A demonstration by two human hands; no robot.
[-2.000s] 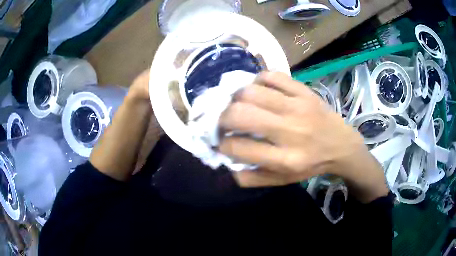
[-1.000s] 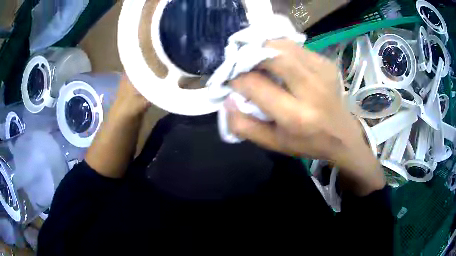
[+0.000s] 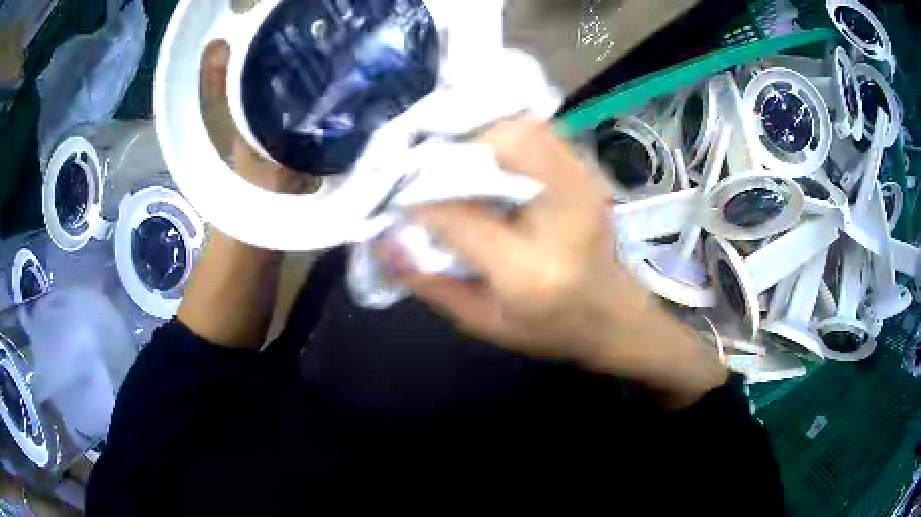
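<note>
A white ring cover (image 3: 192, 187) with curved slots and a glossy dark centre disc (image 3: 338, 76) is held up close to the camera, its top cut off by the frame. My left hand (image 3: 265, 167) is behind the cover, mostly hidden, with parts showing below and through the slot; it appears to hold it from beneath. My right hand (image 3: 525, 237) is closed on a crumpled white cloth (image 3: 454, 96) at the ring's lower right edge. The cloth touches the ring and the edge of the disc.
Clear cylinder units with white rings (image 3: 157, 247) are grouped at the left. A green crate (image 3: 697, 76) heaped with ringed white stems (image 3: 798, 252) is at the right. A thin translucent bag (image 3: 91, 71) lies upper left. A brown board (image 3: 606, 30) shows behind.
The ring cover has moved left and up, nearer the camera. My right hand and the cloth have shifted left along its lower right side. The brown board shows less.
</note>
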